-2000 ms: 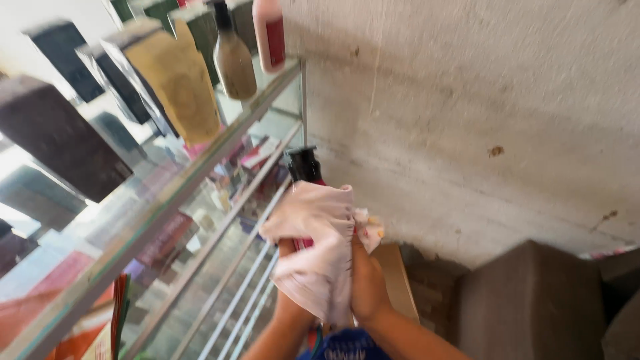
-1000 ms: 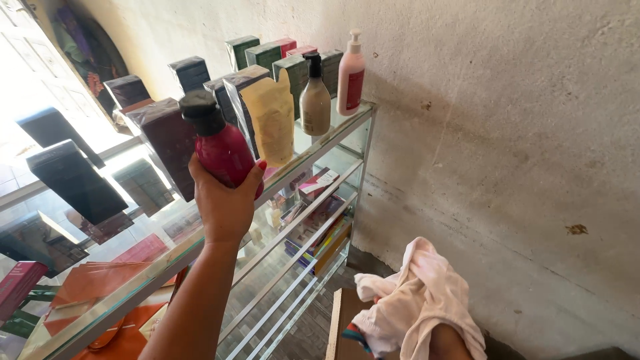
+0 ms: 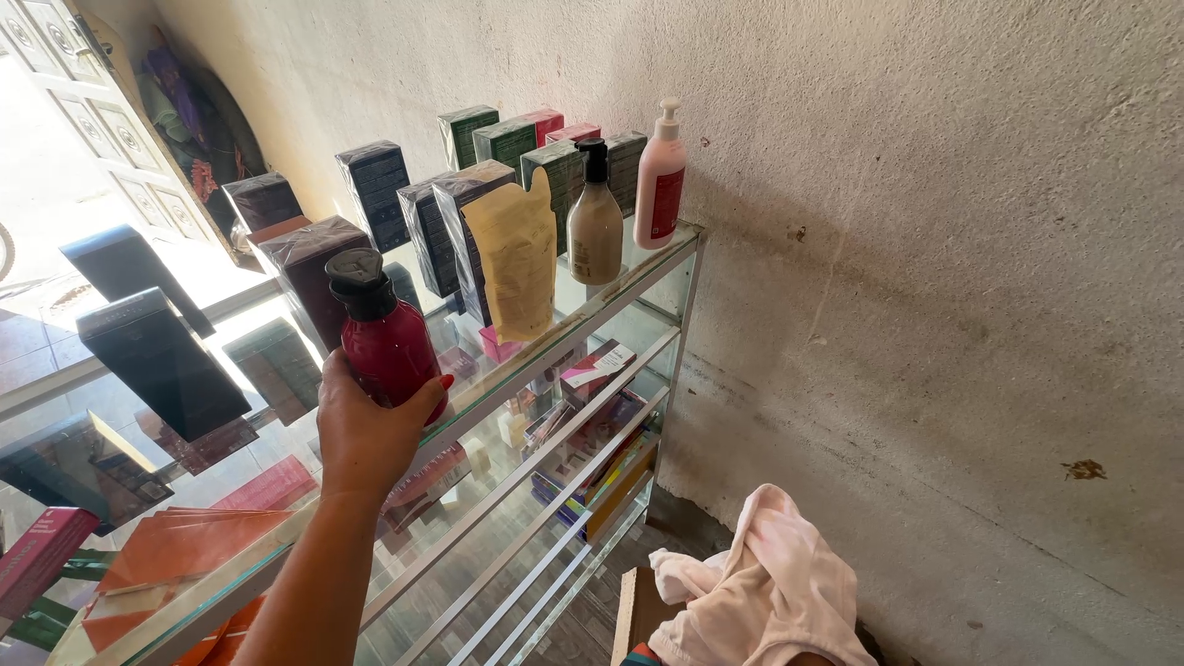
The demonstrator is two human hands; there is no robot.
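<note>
My left hand (image 3: 375,430) is closed around the lower part of a magenta bottle with a black cap (image 3: 388,347), upright at the near edge of the glass display counter's top (image 3: 555,347). A pale pink cloth (image 3: 777,583) drapes over my right hand (image 3: 809,659) at the bottom right; the cloth hides nearly all of that hand. Beyond the bottle stand a yellow refill pouch (image 3: 518,259), a beige bottle with a black pump (image 3: 595,231) and a pink pump bottle (image 3: 660,194), in a line along the edge.
Several dark boxes (image 3: 159,361) and green boxes (image 3: 513,139) stand on the glass top. Orange envelopes (image 3: 176,564) and a pink box (image 3: 46,555) lie near left. Shelves below hold more packages (image 3: 601,370). A rough wall (image 3: 925,277) rises at right; a cardboard box (image 3: 638,606) is below.
Two seconds ago both hands were together at the cloth, below the counter's edge. They have since parted, the left one now at the counter with the magenta bottle. The view has shifted.
</note>
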